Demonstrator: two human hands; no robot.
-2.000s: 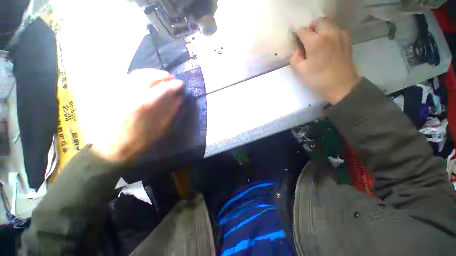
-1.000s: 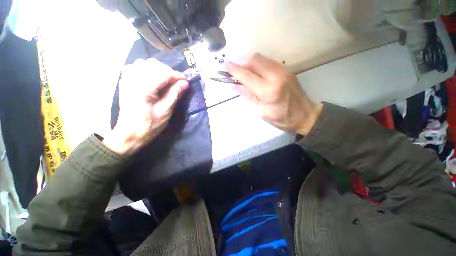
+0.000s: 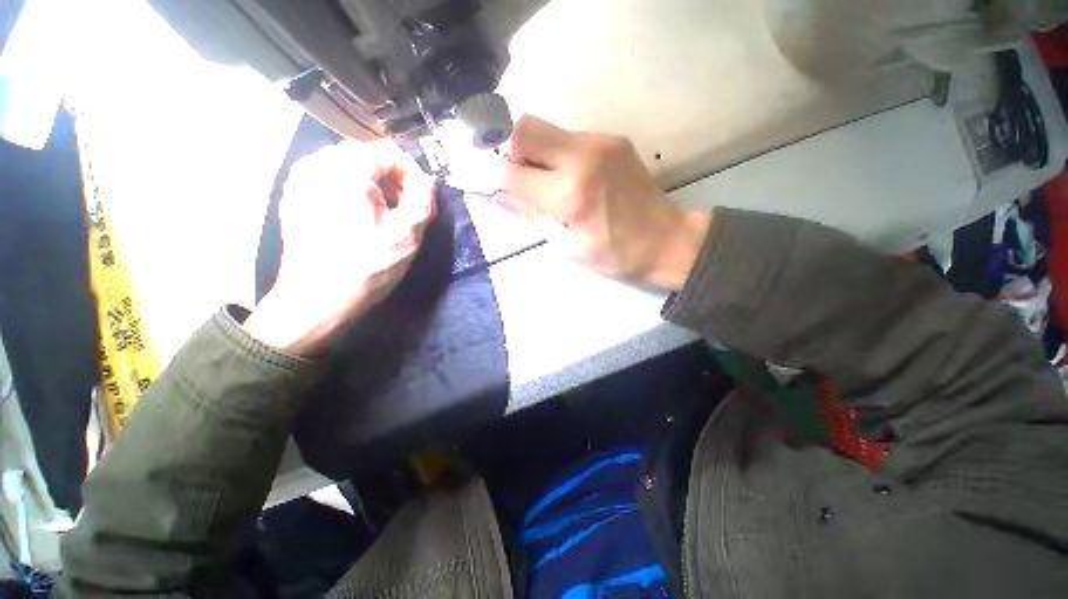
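The dark fabric piece (image 3: 451, 339) lies on the machine bed and hangs over its front edge. My left hand (image 3: 351, 228) is on it near the needle area, thumb and fingers pinched together at the fabric's upper part. The presser foot area (image 3: 433, 152) is small and glaring under the dark machine head (image 3: 387, 59). My right hand (image 3: 586, 193) is just right of the needle, fingers curled beside the round grey knob (image 3: 485, 121). What it holds is washed out by glare; the snips cannot be made out.
Yellow tape with dark characters (image 3: 117, 316) runs along the left of the table. A long black fabric (image 3: 47, 269) lies at far left. A red plastic basket (image 3: 846, 427) shows below the table, under my right sleeve. Fabric scraps (image 3: 1021, 263) are at far right.
My right hand came from the right with the snips showing one second ago, and is now closer to the needle. My left hand moved slightly up and left. The machine head appears lower in view.
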